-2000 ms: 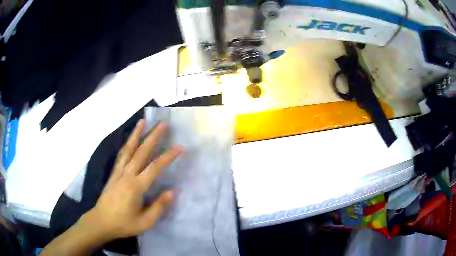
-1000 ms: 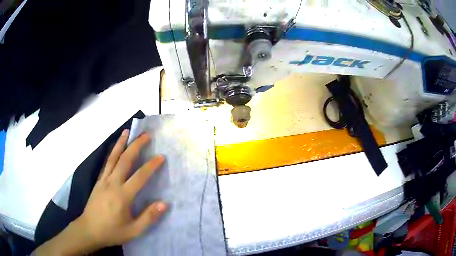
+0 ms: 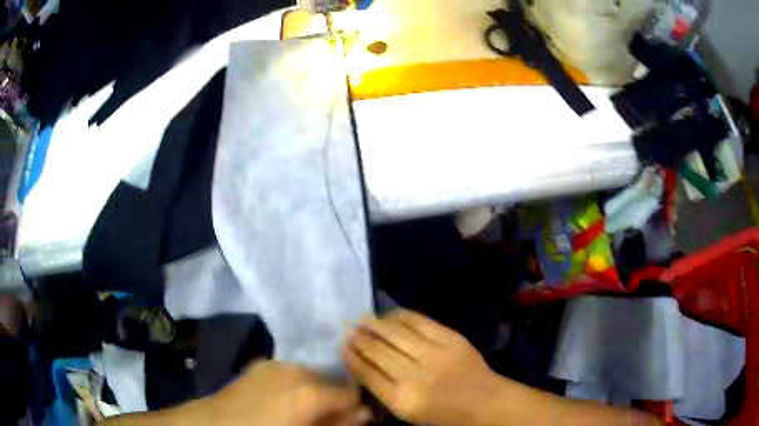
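The interfaced panel [image 3: 283, 166], pale grey with a dark edge along its right side, runs from the needle area down over the table's front edge. A loose thread lies along its right part. My left hand [image 3: 291, 395], blurred and cut off by the bottom edge, is at the panel's lower end; its fingertips are hidden. My right hand [image 3: 416, 362] is beside it, fingers bent over the panel's lower right edge, gripping it. A black garment panel [image 3: 187, 175] lies under and left of the grey one. The machine head is mostly out of view above.
Fabric scissors with a black strip [image 3: 545, 58] lie on the machine bed behind the orange strip [image 3: 466, 76]. Black cloth [image 3: 141, 42] is piled at back left. Small black pieces [image 3: 678, 104] lie at the table's right end. A red basket [image 3: 720, 274] holds grey-backed pieces at right.
The view has tipped downward, so the machine head has left the picture. My left hand has moved from the panel's upper left down to its lower end. My right hand has come into view there.
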